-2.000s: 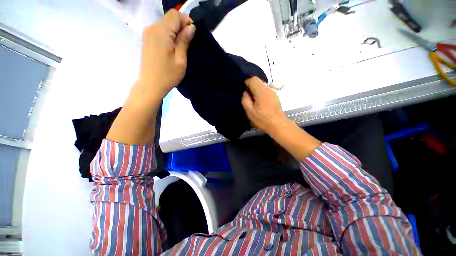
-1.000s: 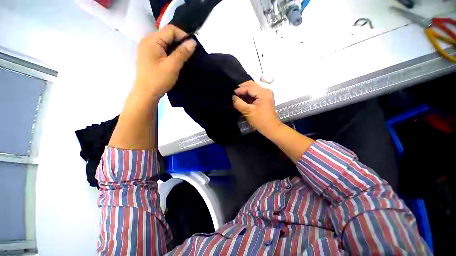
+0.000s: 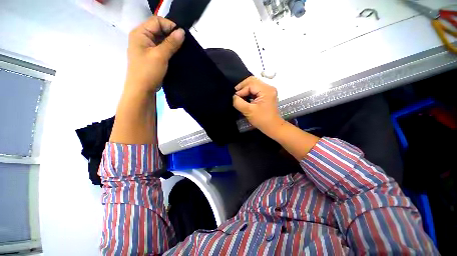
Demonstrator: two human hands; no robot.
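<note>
A black cloth piece (image 3: 200, 85) is stretched between my hands over the front left edge of the white table. My left hand (image 3: 156, 47) pinches its upper edge between thumb and fingers. My right hand (image 3: 256, 101) pinches its right edge, lower down and just above the ruled strip. The cloth hangs below the table's front edge between the hands. The sewing machine's presser foot area (image 3: 281, 9) is at the top, apart from the cloth, and cut off by the frame.
Scissors with red and yellow handles (image 3: 443, 25) lie at the upper right. A small curved dark piece (image 3: 369, 13) lies left of them. The ruled strip (image 3: 351, 89) runs along the table front. A black pile (image 3: 95, 145) is at left. Blue bins (image 3: 203, 156) are below.
My left hand has moved left, then slightly up, and the cloth is now pulled straighter. My right hand has shifted slightly left. The view has shifted, so the machine foot sits nearer the top edge.
</note>
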